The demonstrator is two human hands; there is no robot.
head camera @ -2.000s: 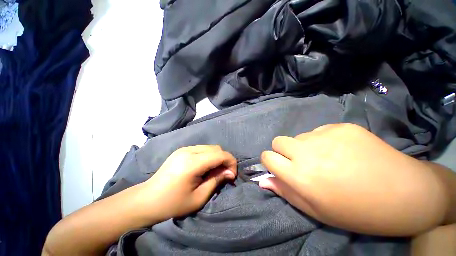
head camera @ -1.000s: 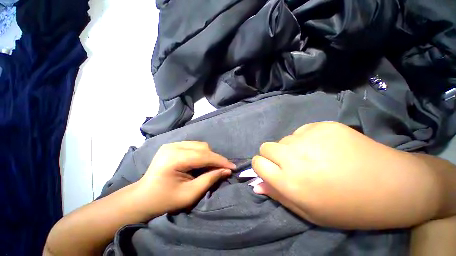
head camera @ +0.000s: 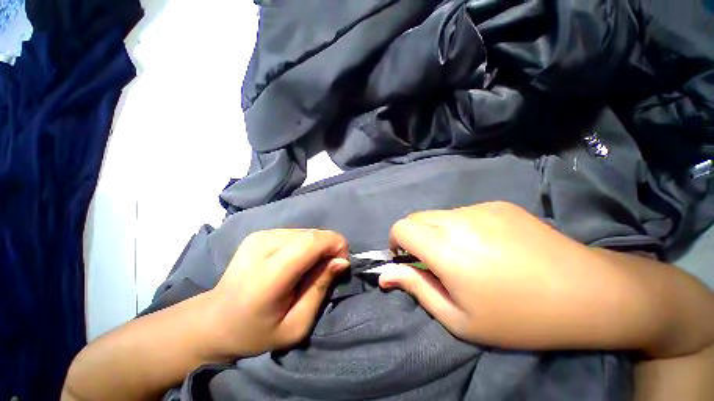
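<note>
A matte dark-grey garment point(head camera: 376, 333) lies nearest me, with a flat grey band point(head camera: 438, 184) beyond my hands. My left hand point(head camera: 286, 274) pinches a fold of the cloth between thumb and fingertips. My right hand point(head camera: 477, 270) holds small thread snips point(head camera: 372, 255), palm down. Their silvery blades are parted and point left at the pinched cloth, close to my left fingertips. A little green of the handle shows; the rest is hidden in my right hand. No thread can be made out.
A crumpled heap of dark-grey garments point(head camera: 407, 70) with shiny lining lies beyond the worked piece. A small shiny silvery item point(head camera: 596, 144) shows on the cloth at right. Navy cloth point(head camera: 47, 196) lies at far left, beside the white tabletop point(head camera: 176, 117).
The snips' blades show more and are parted at the cloth. My right thumb has shifted left, and my left fingertips have drawn slightly left. Both hands stay on the same area.
</note>
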